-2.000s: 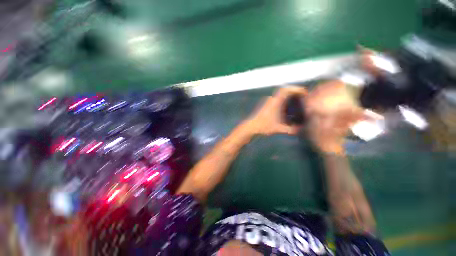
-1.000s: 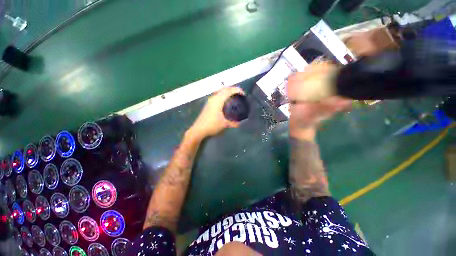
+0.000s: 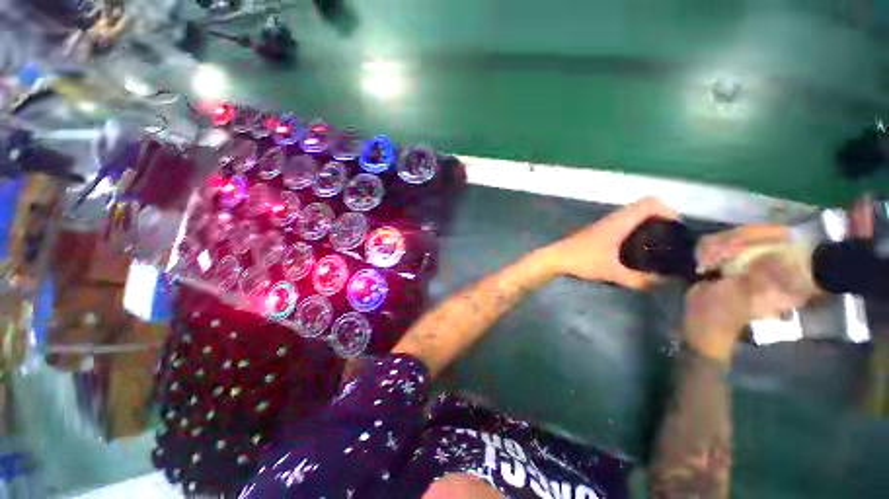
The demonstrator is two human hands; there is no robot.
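Observation:
My left hand (image 3: 609, 244) holds a black cylindrical unit (image 3: 658, 246) right of the middle of the view. My right hand (image 3: 736, 283) is beside the unit, blurred, closed around the pale section of the black power driver (image 3: 853, 268), whose body runs to the right edge. Whether the driver tip touches the unit is hidden. Rows of round clear-rimmed units (image 3: 348, 231) stand left of my left arm, some glowing red, blue or purple, others unlit.
A white rail (image 3: 585, 185) runs behind my hands, with a green conveyor surface (image 3: 585, 107) beyond. The white screw feeder (image 3: 775, 328) is partly behind my right hand. A dark block with small pale dots (image 3: 219, 390) lies at lower left, near brown cartons (image 3: 127, 390).
The view has swung left, so the lit rows show nearer the middle. The held unit and my right hand with the driver are now close together; one second ago they were apart.

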